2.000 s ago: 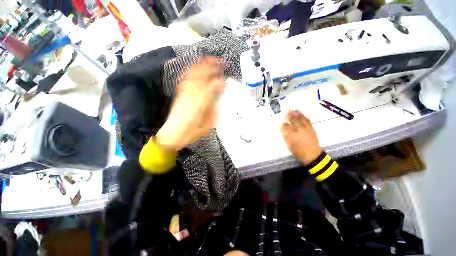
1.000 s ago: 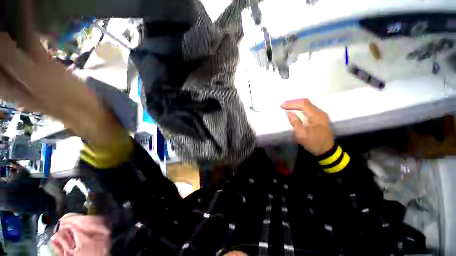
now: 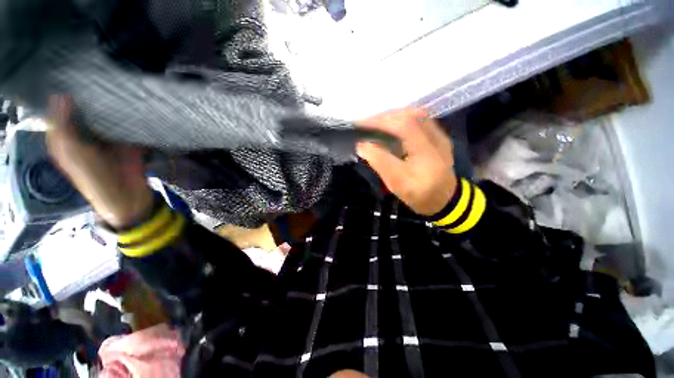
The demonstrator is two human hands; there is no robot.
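The black-and-white tweed garment (image 3: 284, 166) hangs in a bundle from the left edge of the white machine table. A blurred grey tweed part (image 3: 185, 111) is stretched from left to right above it. My right hand (image 3: 417, 159) is shut on the right end of this tweed part, thumb and fingers pinching a dark edge. My left hand (image 3: 100, 166) is at the far left, blurred, under the left end of the tweed part; its fingers are partly hidden behind the cloth. Black fabric (image 3: 159, 33) of the garment lies at the top left.
The white machine table (image 3: 399, 44) has a ruler-marked front edge (image 3: 517, 74). A grey box-shaped device (image 3: 48, 173) stands at the left. Pink cloth (image 3: 144, 354) is at the lower left. Plastic-wrapped material (image 3: 562, 170) is at the right, below the table.
My right hand has left the table and taken hold of the tweed part. My left hand has come down from the upper left. The machine head has mostly left the view at the top.
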